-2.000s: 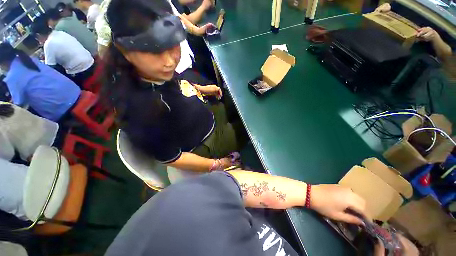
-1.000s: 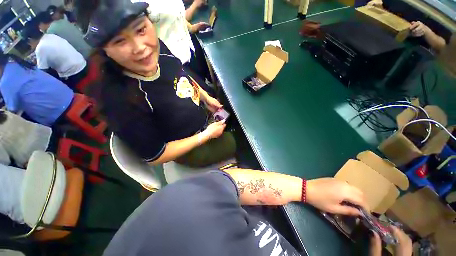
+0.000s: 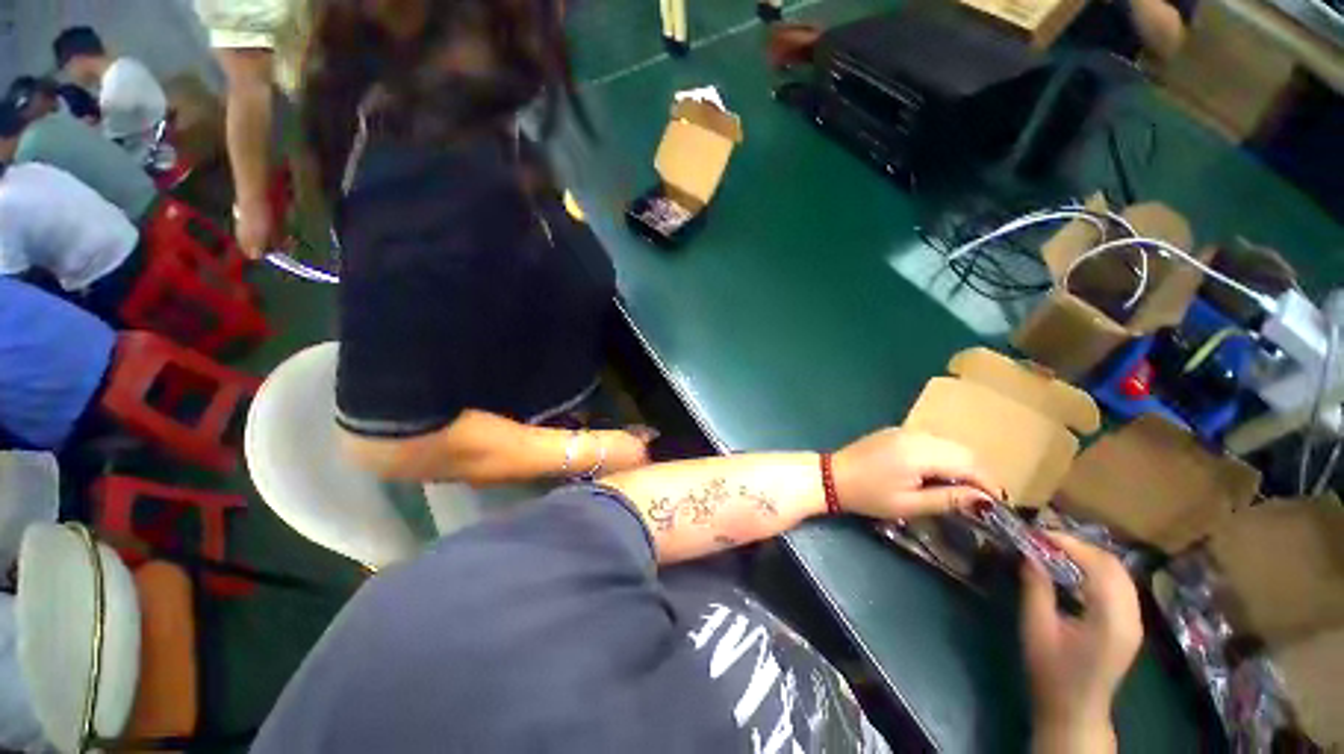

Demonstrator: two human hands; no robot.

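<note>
My left hand (image 3: 911,476), with a red bead bracelet, pinches one end of a small clear bag (image 3: 1041,551) with dark and red contents. My right hand (image 3: 1083,626) grips the bag's other end, so it is held between both hands. Below them, an open carton (image 3: 995,442) with a plain brown lid standing up has its black tray (image 3: 943,548) partly hidden by my left hand. More open cartons (image 3: 1157,483) stand to the right, with shiny bagged parts (image 3: 1209,633) in the nearer ones.
A taller brown box (image 3: 1103,287), a blue bin (image 3: 1164,386) and white and black cables (image 3: 966,265) lie behind. A separate open carton (image 3: 687,170) and black equipment (image 3: 921,96) are further along the green bench. A person (image 3: 457,280) stands close at left beside a pale chair (image 3: 317,449).
The view has shifted, so the bench items appear further left and up. The person at left has gone from sitting to standing, turned away. The bag stays between my hands; more of my right hand shows.
</note>
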